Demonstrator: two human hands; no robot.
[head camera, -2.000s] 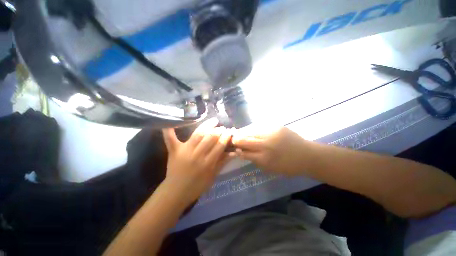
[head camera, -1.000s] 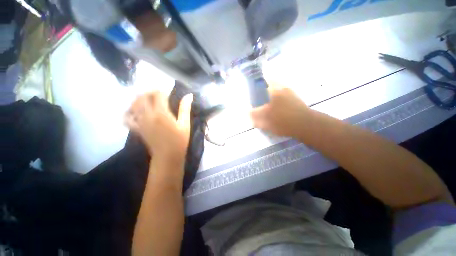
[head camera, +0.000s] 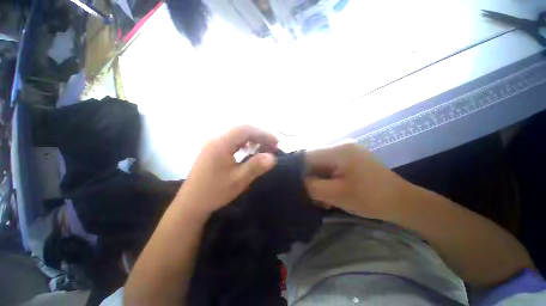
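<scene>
A black garment (head camera: 257, 209) hangs from both hands over the table's front edge and the lap. My left hand (head camera: 230, 170) pinches its upper edge between thumb and fingers, and a small white piece (head camera: 246, 152) shows between them. My right hand (head camera: 347, 179) grips the same edge just to the right, with its fingertips partly hidden by the cloth. The sewing machine's foot area (head camera: 293, 21) is at the top, washed out by bright light, with the garment apart from it.
Dark scissors (head camera: 530, 25) lie at the upper right, cut off by the frame edge. The ruler-marked table edge (head camera: 431, 122) runs along the right. A dark garment pile (head camera: 99, 140) is at the left. Grey cloth (head camera: 371, 257) covers the lap.
Both hands have moved away from the machine towards the wearer, bringing the garment with them. The right hand now holds the garment's edge. The view has shifted, so the machine sits higher.
</scene>
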